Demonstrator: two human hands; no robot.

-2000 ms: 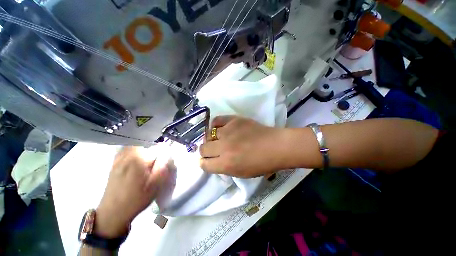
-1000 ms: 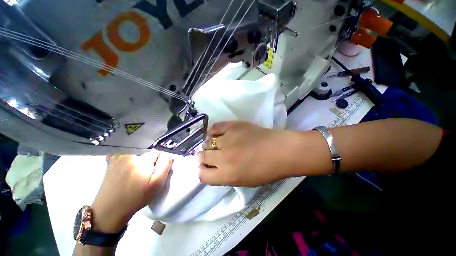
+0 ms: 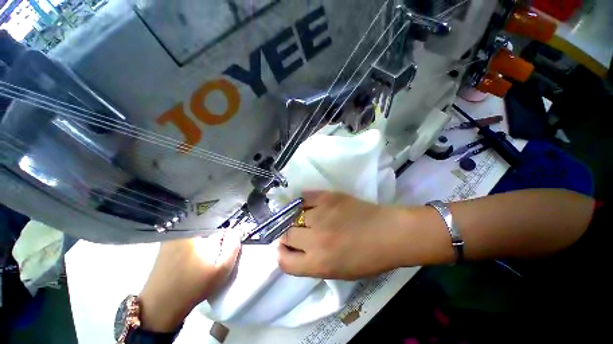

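Note:
White knit fabric (image 3: 339, 164) lies bunched on the machine bed, behind and below my hands. My right hand (image 3: 343, 235), with a gold ring, grips the fabric just right of the shiny finger guard (image 3: 274, 223). My left hand (image 3: 195, 269) holds the fabric's left part, its fingertips close to the guard's left end under the machine head (image 3: 235, 80). Several thin white threads (image 3: 195, 156) run to the needle area (image 3: 269, 180). The presser foot is hidden behind the guard and fingers.
Dark slim tools (image 3: 487, 134) and a black flat object (image 3: 524, 111) lie at the table's right. Orange knobs (image 3: 512, 65) stand at the upper right. A ruler tape (image 3: 329, 326) runs along the front edge. Pale fabric (image 3: 35, 252) hangs at the left.
The view has tilted, so machine and hands sit lower and more of the lettering shows. My left fingertips have come closer to the guard. Both hands stay on the fabric.

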